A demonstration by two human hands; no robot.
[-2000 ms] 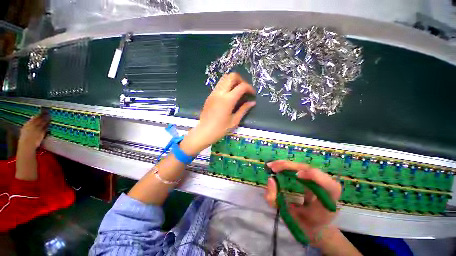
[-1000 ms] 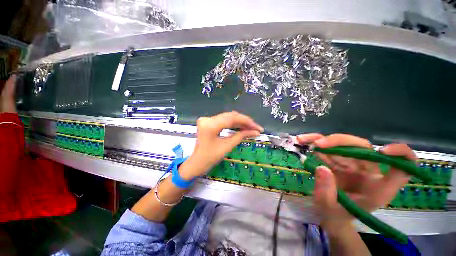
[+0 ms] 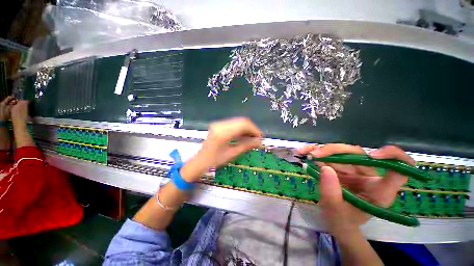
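My right hand [image 3: 358,182] holds green-handled pliers [image 3: 374,205] over the near row of circuit boards [image 3: 265,179]. The handles are spread and the grey jaws point left at the upper edge of the boards. My left hand [image 3: 226,143], with a blue wrist strap [image 3: 181,176], is over the left end of these boards, just left of the jaws. Its fingertips are pinched together and blurred; whether a small part is between them cannot be told. A heap of small silver parts [image 3: 312,72] lies on the dark green surface beyond.
A lined rack [image 3: 156,88] and a white stick [image 3: 122,79] lie left of the heap. Another board panel [image 3: 83,143] sits on the metal track [image 3: 140,163] at left. A person in red [image 3: 39,192] has both hands at the far left. A clear plastic bag [image 3: 99,18] is beyond.
My left hand went from the heap down to the boards, then slightly left away from the jaws. The pliers rose and turned to point left. The other person's hands moved further left.
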